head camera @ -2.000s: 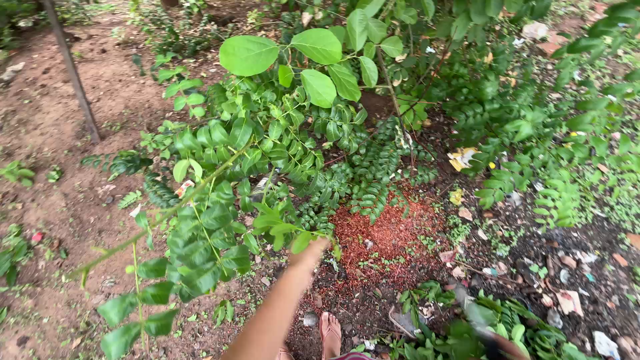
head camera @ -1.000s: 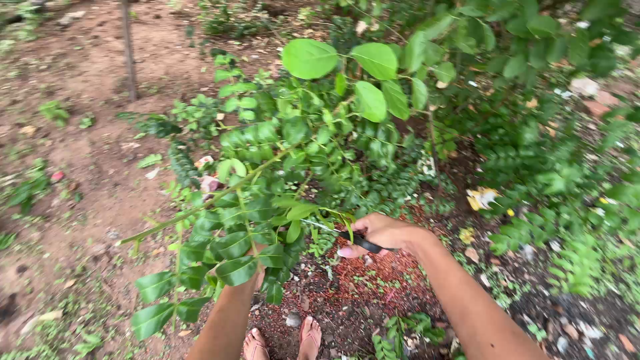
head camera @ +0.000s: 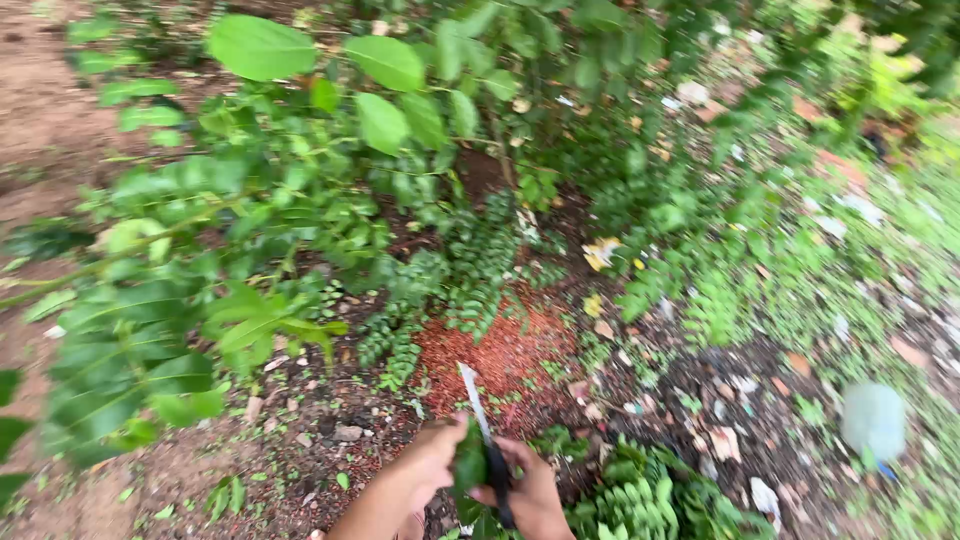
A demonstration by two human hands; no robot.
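Low in the view, my left hand [head camera: 431,454] is closed on a dark green leafy cutting [head camera: 470,461]. Close beside it on the right, my right hand [head camera: 529,487] grips the black handle of a cutting tool with a pale metal blade [head camera: 474,390], which points up and away; motion blur hides whether it is a knife or scissors. A leafy branch [head camera: 127,262] reaches in from the left, above and left of my hands. Cut green sprigs [head camera: 637,499] lie in a pile just right of my right hand.
Reddish chips or husks [head camera: 495,345] cover the soil beyond my hands. A leafy shrub [head camera: 465,225] fills the middle. A cloudy plastic container [head camera: 874,421] lies at the right, among stones and litter. A yellow and white scrap [head camera: 601,253] lies near the shrub.
Both hands have moved away from the branch and down, close together. The cutting tool was at the branch a second ago. The view has shifted to the right.
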